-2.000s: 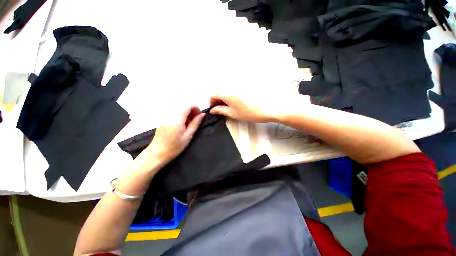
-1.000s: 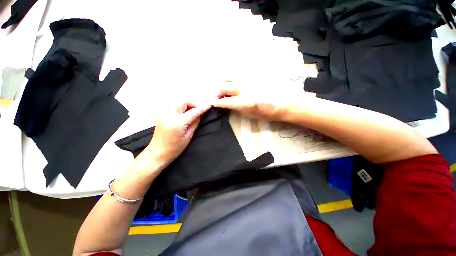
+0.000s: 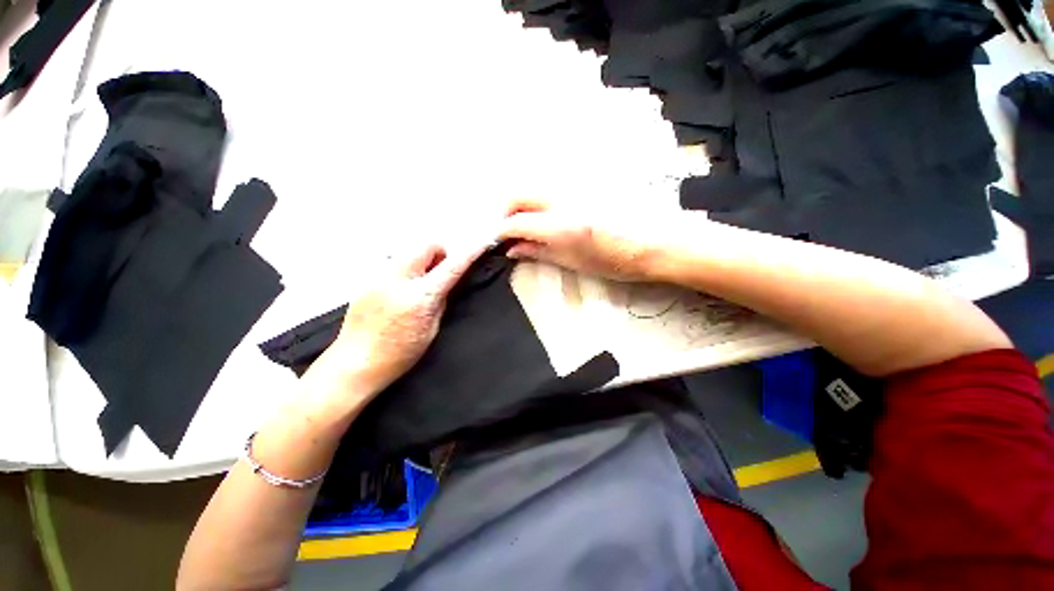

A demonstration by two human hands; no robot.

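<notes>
A black panel (image 3: 474, 358) lies at the table's front edge and hangs over it towards the grey apron. Its top edge is folded into a narrow strip. A black tab (image 3: 595, 373) sticks out at its right corner. My left hand (image 3: 399, 312) lies over the folded edge, its fingertips pinching the edge near the panel's top right corner. My right hand (image 3: 566, 242) grips the same corner, its fingertips touching those of my left hand. The fingertips partly hide the fold.
A loose pile of black pieces (image 3: 162, 277) lies at left. A large stack of overlapping black pieces (image 3: 855, 162) lies at right. A marked paper sheet (image 3: 682, 329) lies under my right forearm. Blue crates (image 3: 418, 496) with black contents stand below the table. Black strips (image 3: 41, 40) lie at upper left.
My left fingertips have moved right along the folded edge to meet my right fingertips at the corner. The panel stays in place. The view has shifted slightly.
</notes>
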